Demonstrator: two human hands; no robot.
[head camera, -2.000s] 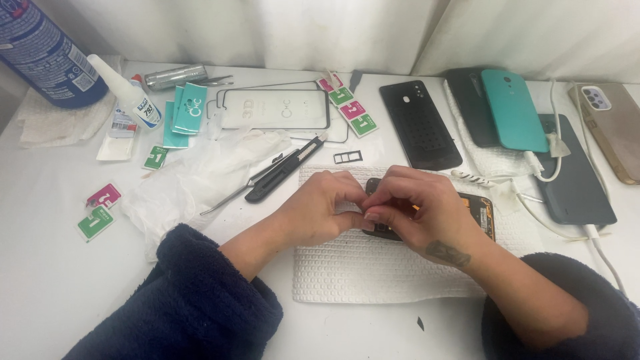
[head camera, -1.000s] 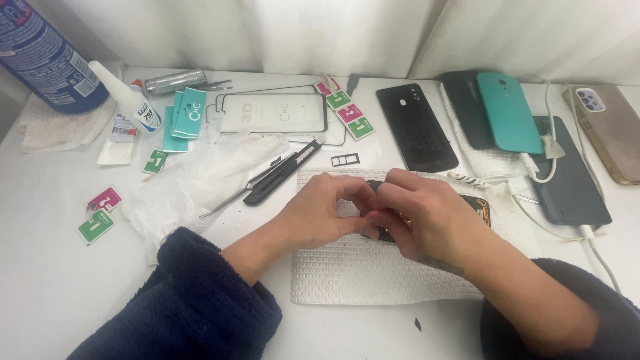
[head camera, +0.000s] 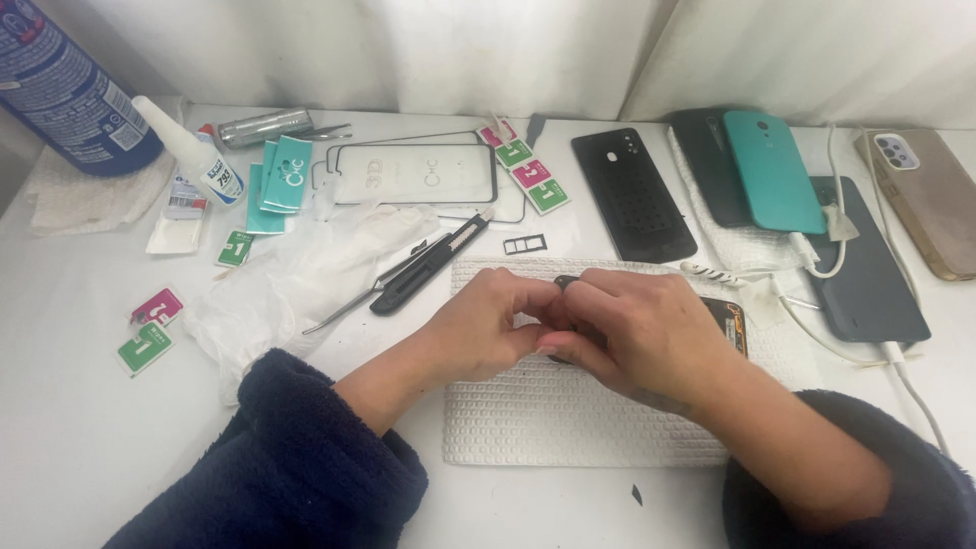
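Note:
An opened smartphone (head camera: 724, 314) lies on a folded, textured white paper towel (head camera: 526, 427), its right end bare with orange-edged inner parts. My left hand (head camera: 488, 324) is at the phone's left end, fingertips bent inward. Over the middle of the phone lies my right hand (head camera: 637, 328), its thumb and fingertips meeting those of the left. Whatever is between the fingertips is hidden. A SIM tray (head camera: 525, 244) rests just behind the towel. Left of it are a black utility knife (head camera: 427, 271) and metal tweezers (head camera: 351, 305). A black phone back cover (head camera: 634, 194) lies behind my right hand.
Crumpled white plastic (head camera: 282, 293) and a glue bottle (head camera: 198, 164) stand left, near a blue can (head camera: 84, 99). Screen protectors (head camera: 419, 174) and wipe packets (head camera: 530, 168) lie at the back. Right are a teal phone (head camera: 774, 171), a grey phone (head camera: 862, 267) with white cables, and a phone in a brown case (head camera: 930, 206).
Both hands stay together over the phone with small shifts of the fingers. The right wrist has turned, so its inner forearm shows less than in the oldest frame.

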